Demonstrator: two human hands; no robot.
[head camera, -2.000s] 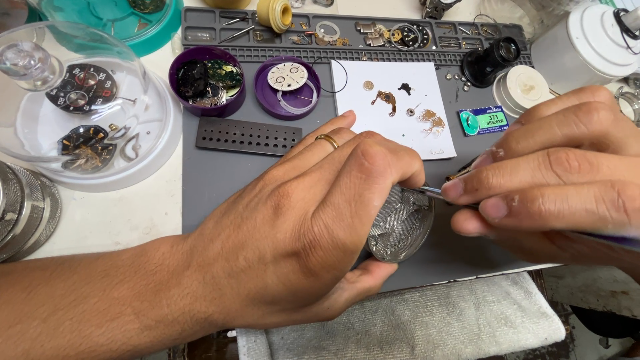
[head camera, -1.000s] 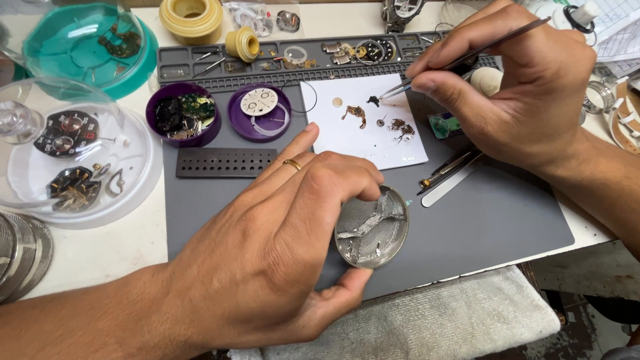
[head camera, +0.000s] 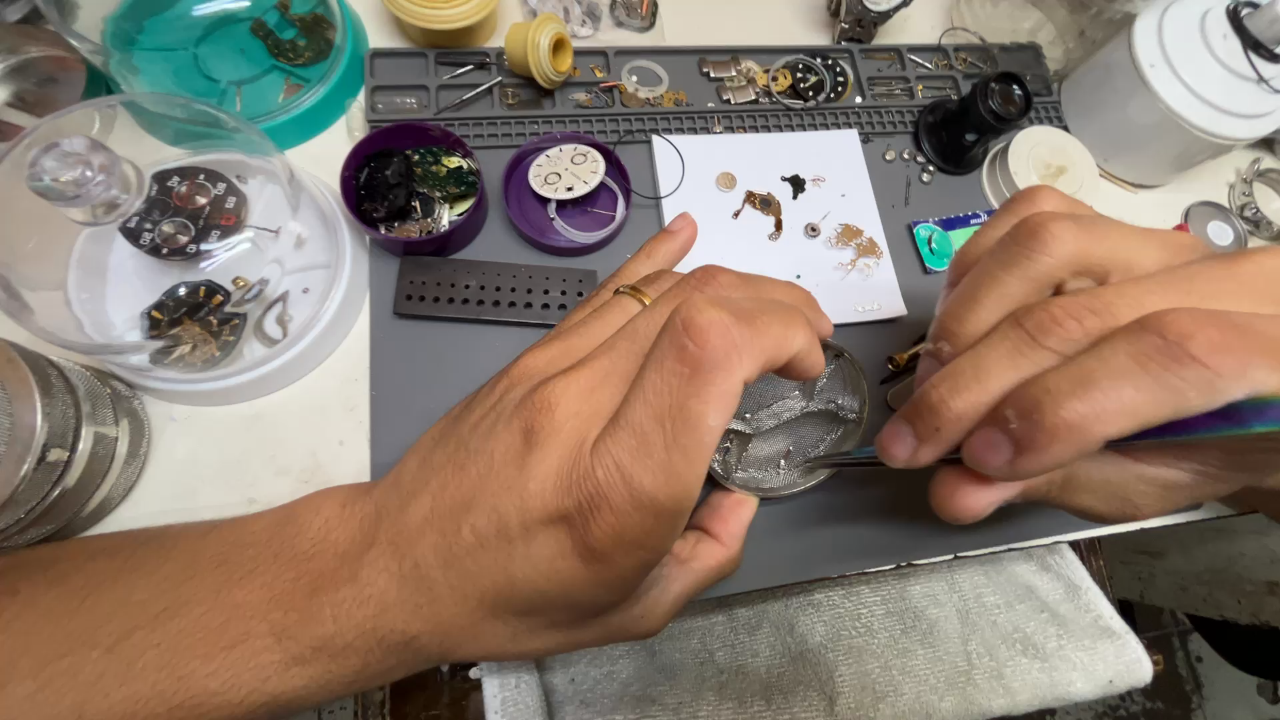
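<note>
My left hand (head camera: 640, 430), with a gold ring on one finger, grips a round metal mesh basket (head camera: 810, 425) by its rim, above the front part of the grey work mat (head camera: 440, 400). Small bright parts lie on the mesh. A pair of tweezers (head camera: 870, 458) is held in my right hand (head camera: 1080, 370), its tips inside the basket near the lower rim. Behind the basket, a white paper pad (head camera: 700, 240) bears gilt watch movement parts (head camera: 855, 245), a dark part (head camera: 795, 183) and a small wheel (head camera: 812, 230).
Left of the pad are two purple trays (head camera: 415, 240), one with a watch dial (head camera: 567, 170), and a drilled metal block (head camera: 490, 290). A clear dome (head camera: 230, 210) covers dials at far left. A black loupe (head camera: 975, 120) stands behind my right hand. A towel (head camera: 820, 640) lies along the front.
My right hand has come down from over the paper pad to the mesh basket, with the tweezer tips now in it. My left hand still grips the basket.
</note>
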